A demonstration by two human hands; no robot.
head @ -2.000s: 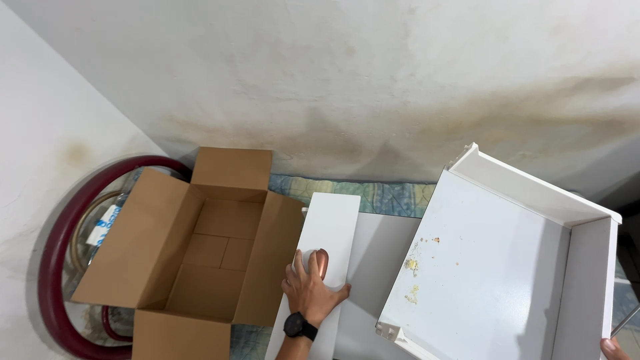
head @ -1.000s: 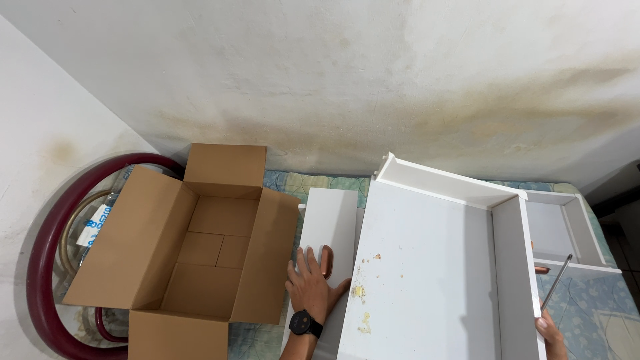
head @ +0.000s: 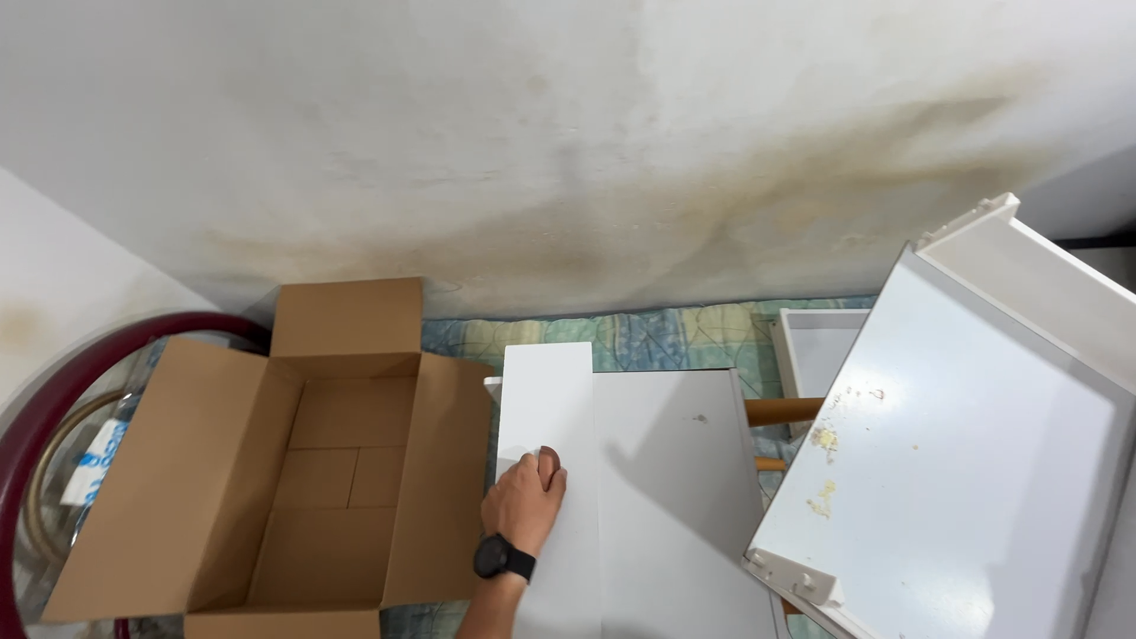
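Note:
My left hand [head: 525, 504], with a black watch on its wrist, has its fingers curled around a brown handle [head: 550, 461] on a narrow white drawer front [head: 548, 399]. That front lies against a wider white furniture panel [head: 666, 461]. At the right, a large white drawer [head: 967, 444] is tilted, with chipped yellowish patches on its surface and pale plastic fittings at its corners. My right hand is out of view.
An open cardboard box [head: 342, 479] stands at the left beside a maroon ring-shaped tube [head: 53, 399]. Wooden legs [head: 785, 411] and another white drawer [head: 785, 359] lie on the patterned quilted cover [head: 661, 342] by the stained wall.
The large white drawer has moved right and tilted, uncovering the wide panel and the wooden legs. My left fingers have curled around the handle. My right hand, with a thin metal tool, has left view.

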